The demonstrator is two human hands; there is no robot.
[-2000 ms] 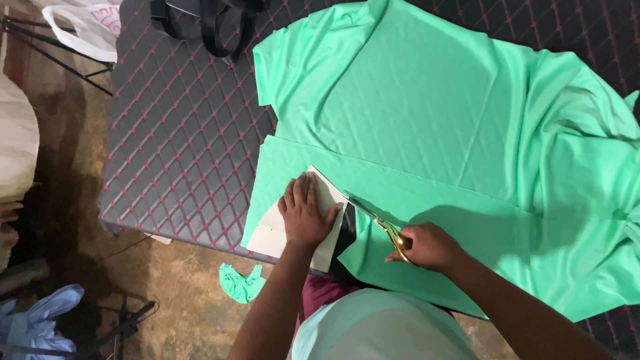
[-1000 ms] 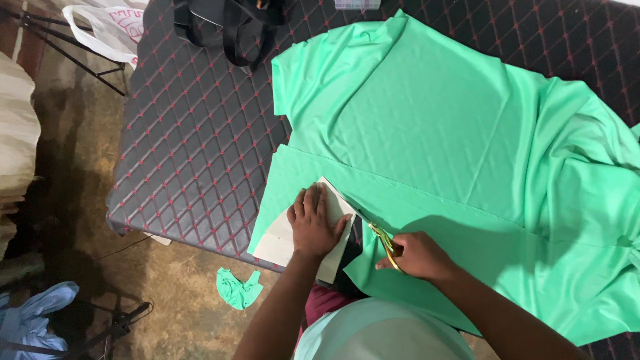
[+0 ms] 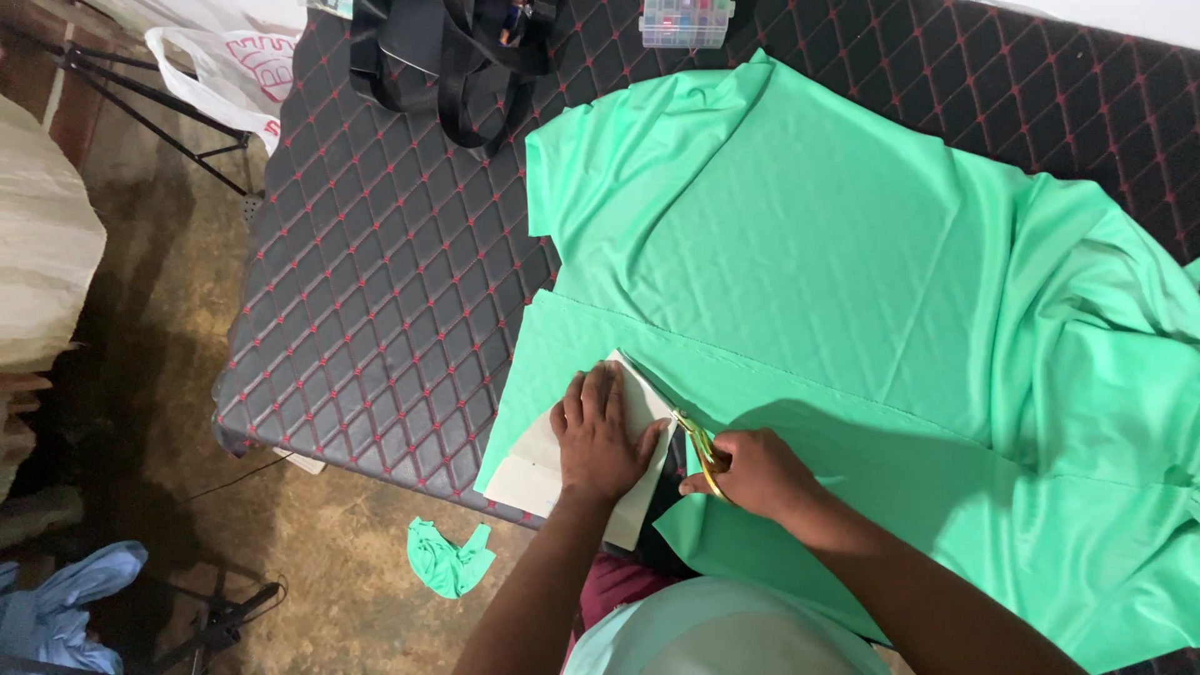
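Green fabric [image 3: 825, 225] lies spread over a table with a black, red-stitched quilted cover [image 3: 375, 281]. My left hand [image 3: 605, 436] rests flat, fingers spread, on a pale paper pattern piece [image 3: 525, 469] that lies on the fabric near the front edge. My right hand [image 3: 759, 473] is closed round the gold handles of a pair of scissors [image 3: 694, 431]. Their blades run along the pattern's upper right edge, pointing up and left, at the fabric there. Below the scissors the fabric is parted, with a loose corner folded beside the dark cover.
A black bag with straps [image 3: 450, 56] and a clear plastic compartment box [image 3: 687, 23] sit at the table's far side. A green fabric scrap [image 3: 448, 558] lies on the floor in front. At the left are a white plastic bag [image 3: 225, 80], black metal stand legs [image 3: 150, 117] and blue cloth [image 3: 70, 600].
The scissors in my right hand have shifted slightly along the pattern's edge, up and left. My left hand stays on the pattern. The view has shifted a little.
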